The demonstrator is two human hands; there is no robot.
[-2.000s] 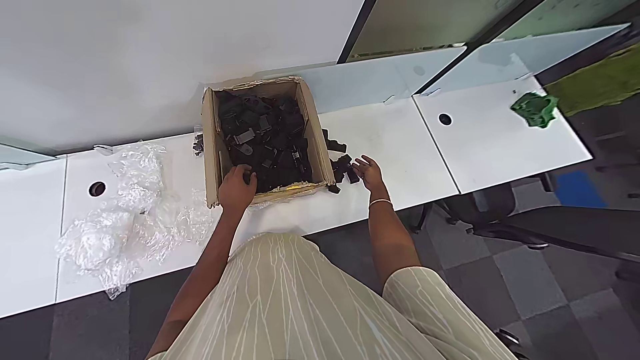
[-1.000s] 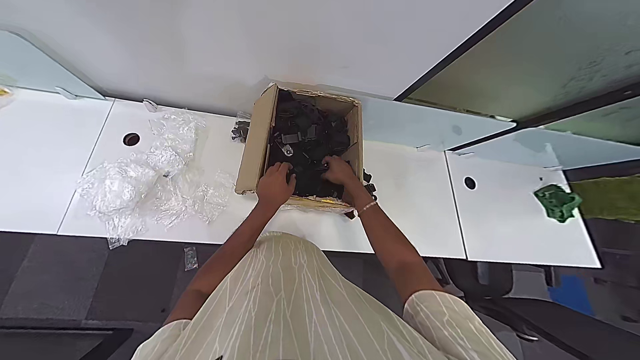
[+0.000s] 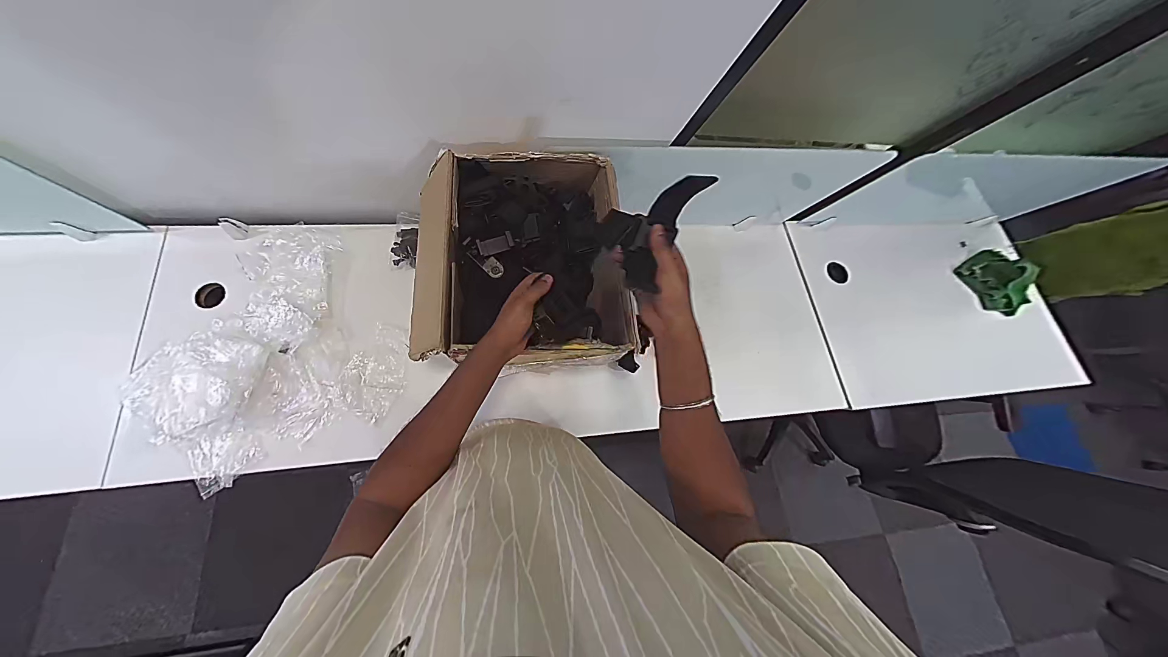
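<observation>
An open cardboard box (image 3: pixel 432 265) on the white desk holds a heap of black parts (image 3: pixel 511 214), one with a small metal piece (image 3: pixel 493 266). My right hand (image 3: pixel 669 287), with a bangle at the wrist, grips a black part with a curved strap-like end (image 3: pixel 680 196) above the box's right wall. My left hand (image 3: pixel 522 310) reaches over the front of the box among the black parts; its fingertips are partly hidden, and whether it holds anything is unclear. More black pieces (image 3: pixel 629 362) lie beside the box's front right corner, mostly behind my right arm.
Crumpled clear plastic bags (image 3: pixel 214 374) cover part of the desk at left. A small bag of dark pieces (image 3: pixel 404 246) lies just left of the box. Low glass partitions (image 3: pixel 730 178) stand along the back. Green crumpled material (image 3: pixel 996 281) rests far right, with a black chair (image 3: pixel 890 438) below.
My right hand has come up out of the box to the right, now with a black part in it. My left hand remains at the front of the box.
</observation>
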